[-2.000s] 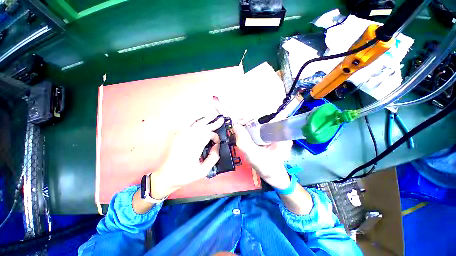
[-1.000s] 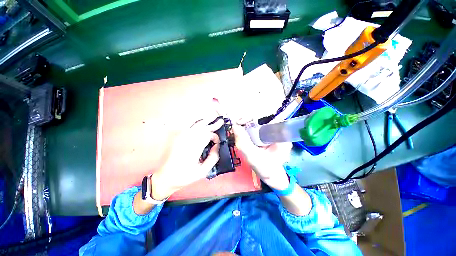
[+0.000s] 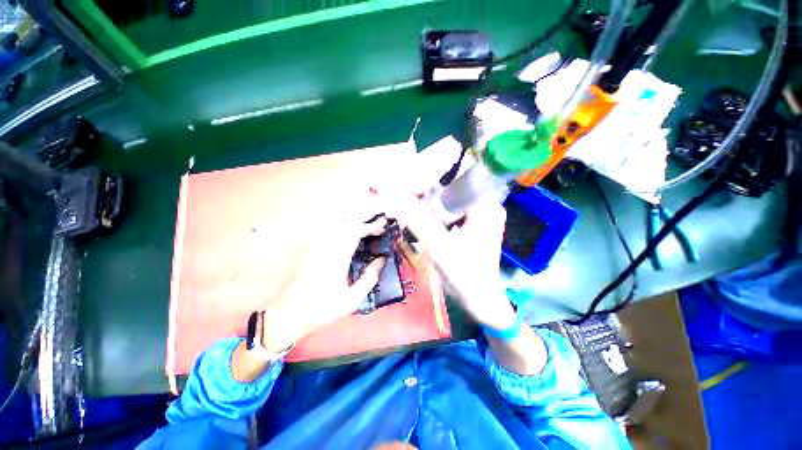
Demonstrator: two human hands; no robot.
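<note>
My left hand (image 3: 321,272) is shut on a black housing (image 3: 385,279) with two parts over the right side of the salmon-pink mat (image 3: 229,264). My right hand (image 3: 462,255) is at the housing's right side and holds the dispensing syringe, whose clear barrel (image 3: 470,192) and green cap (image 3: 519,151) point up and away to the right. Both hands look overexposed, so finger details are lost. The syringe tip is hidden or too bright to tell.
A blue tray (image 3: 541,230) with dark small pieces is right of my right hand. The orange screwdriver (image 3: 573,132) hangs behind the syringe over white paper (image 3: 629,149). Pliers (image 3: 670,237), cables and black parts lie right. A black housing (image 3: 455,60) stands at the back, another (image 3: 88,202) left.
The syringe has swung from nearly level to a steeper angle, its green cap up and away, uncovering the blue tray. The view has shifted. My left hand still holds the housing.
</note>
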